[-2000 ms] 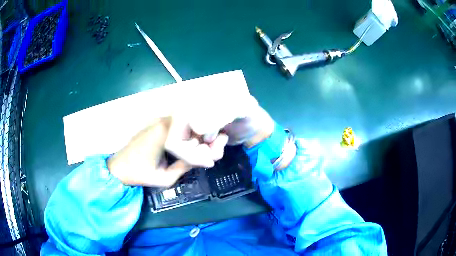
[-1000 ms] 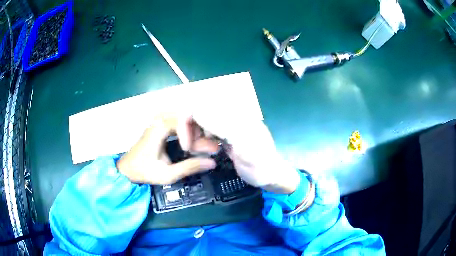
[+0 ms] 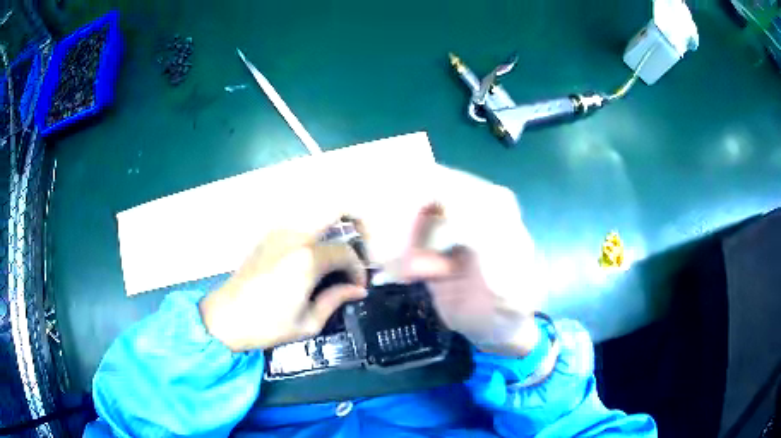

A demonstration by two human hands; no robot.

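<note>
The opened black camera housing lies at the bench's front edge, with rows of small holes in its right half and a pale part in its left half. My left hand is over the left half, fingers curled at a small dark piece with a pale edge. My right hand is just right of it, blurred, thumb and fingers apart. A small whitish spot shows between the hands; I cannot tell what it is. The white backing sheet lies behind the hands, overexposed.
A slim pointed tool lies beyond the sheet. A silver air blow gun lies at the back right, its hose running to a white block. A blue parts bin stands back left, small dark pieces beside it. Yellow scraps lie right.
My right hand has moved right and its fingers have spread away from my left hand. More of the housing's right half shows. A small dark piece now shows at my left fingertips.
</note>
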